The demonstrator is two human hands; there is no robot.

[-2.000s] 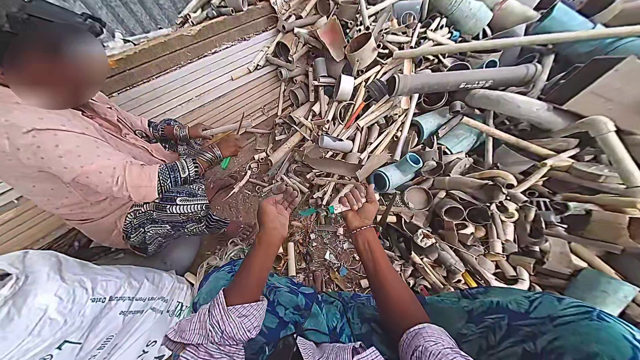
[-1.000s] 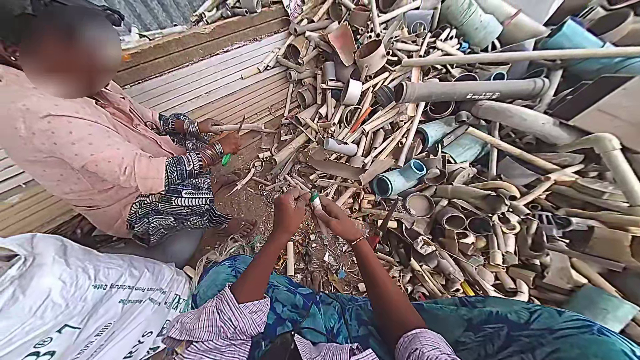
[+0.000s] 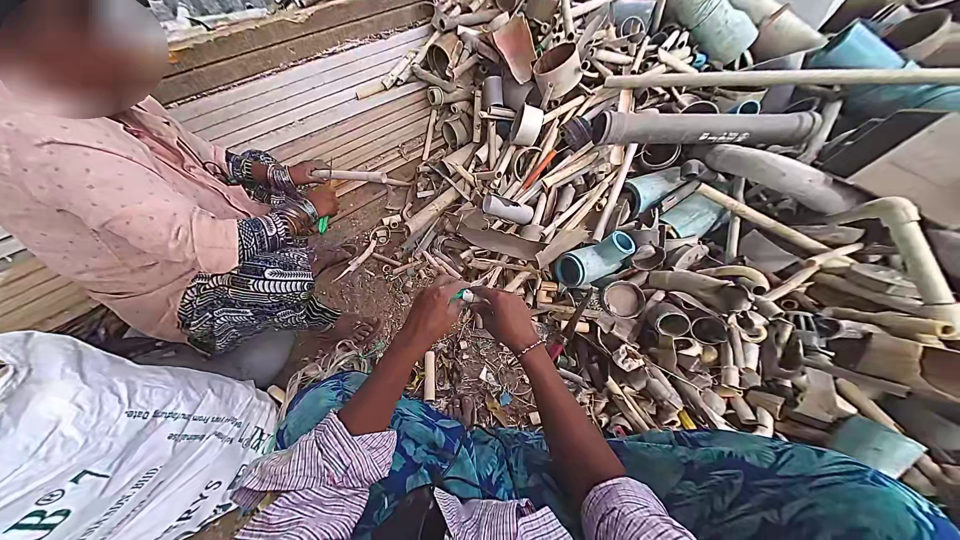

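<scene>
My left hand (image 3: 437,307) and my right hand (image 3: 508,315) are close together at the middle of the head view, above the littered ground. Between their fingertips is a small green and white plastic piece (image 3: 463,295), mostly covered by the fingers. Both hands appear closed on it. Just beyond and to the right lies a heap of scrap plastic pipes, with a blue pipe fitting (image 3: 595,259), a white pipe piece (image 3: 508,209) and a short cream pipe (image 3: 430,375) nearer my lap.
At the left a person (image 3: 112,187) sits holding a thin pipe (image 3: 360,177) and something green. A white woven sack (image 3: 127,427) bearing print lies at the lower left. Stacked long slats (image 3: 300,97) run behind. A long grey pipe (image 3: 705,129) tops the heap.
My hands were apart two seconds ago, with green at the right one; they have come together around the small green and white piece. The other person's hands stay about where they were.
</scene>
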